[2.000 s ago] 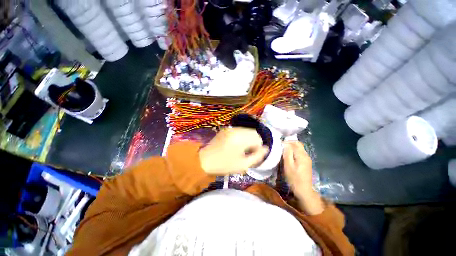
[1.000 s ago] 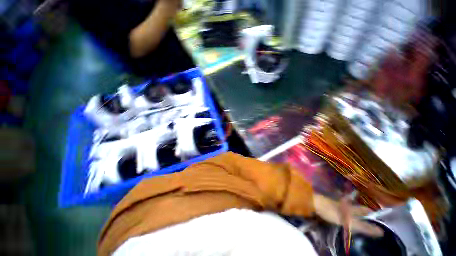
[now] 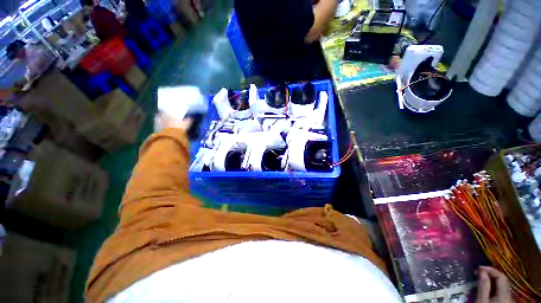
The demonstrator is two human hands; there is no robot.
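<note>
My left hand (image 3: 173,120) holds a white subassembly (image 3: 183,100) with a dark part, blurred, at the left rim of the blue crate (image 3: 267,183). The crate is filled with rows of white subassemblies (image 3: 261,157) with black cups and thin wires. My right hand (image 3: 493,285) is partly cut off at the bottom right edge, over the reddish taped board (image 3: 427,237) beside the fanned wire leads (image 3: 489,228). Its fingers are only partly seen and I cannot tell if it holds anything.
A finished subassembly (image 3: 422,89) stands on the dark green bench (image 3: 474,127). The parts tray (image 3: 513,189) is at the right edge, with housing stacks (image 3: 504,53) behind. A person in black (image 3: 276,35) stands beyond the crate. Cardboard boxes (image 3: 56,183) stand at the left.
The view has turned left towards the crate. My left hand, earlier at the work over the board, is now out left with a white subassembly. My right hand has come into view at bottom right.
</note>
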